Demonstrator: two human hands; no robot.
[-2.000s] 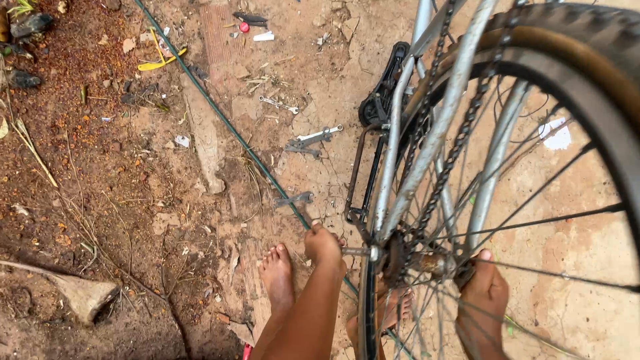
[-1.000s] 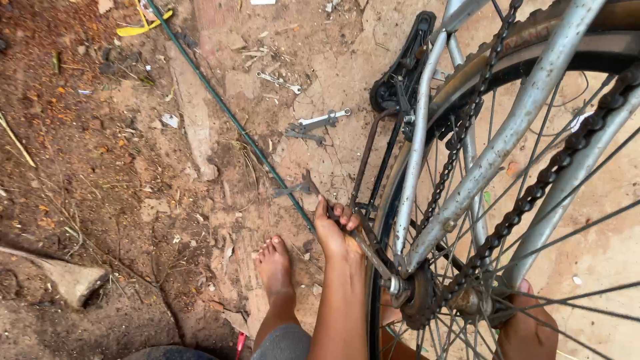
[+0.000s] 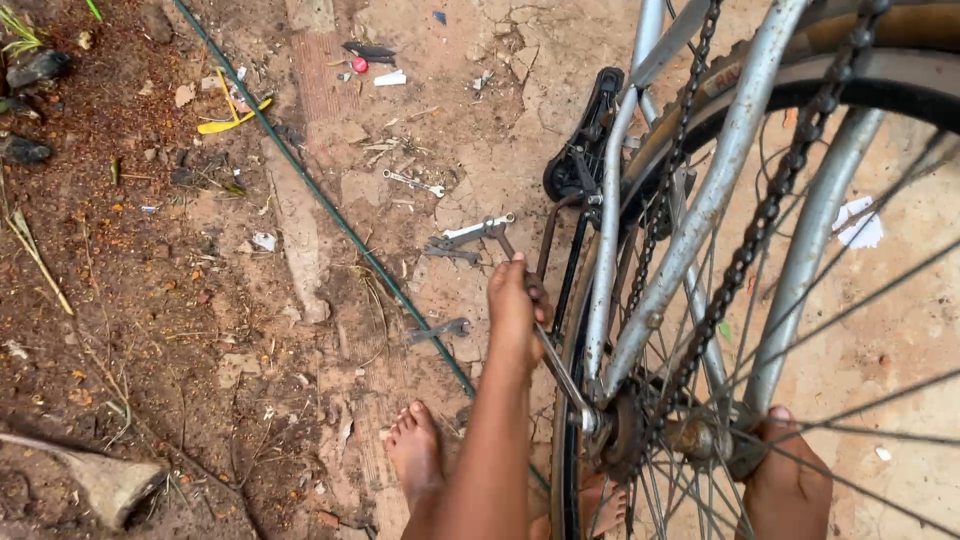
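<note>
My left hand (image 3: 517, 307) is closed around the handle of a metal wrench (image 3: 559, 375), whose lower end sits on the axle nut (image 3: 590, 420) of a bicycle wheel. Behind the spokes, my right hand (image 3: 791, 472) is at the far side of the hub (image 3: 694, 439), its thumb against the axle end; the fingers are mostly hidden. Silvery, rust-specked frame tubes (image 3: 697, 202) and a dark chain (image 3: 750, 225) run up from the hub. The black bicycle saddle (image 3: 589, 135) lies low against the ground.
Several spanners lie left of the bicycle: a small combination wrench (image 3: 414, 182), a larger one (image 3: 478, 226) and an open-ended one (image 3: 439, 330). A green hose or cable (image 3: 337, 217) crosses the ground diagonally. My bare foot (image 3: 416, 450) is beside my left forearm. A wood piece (image 3: 112, 480) lies lower left.
My left hand was low beside the hub two seconds ago; it is now higher, on the wrench handle. The wrench has swung to a steeper angle. My right hand stays by the hub.
</note>
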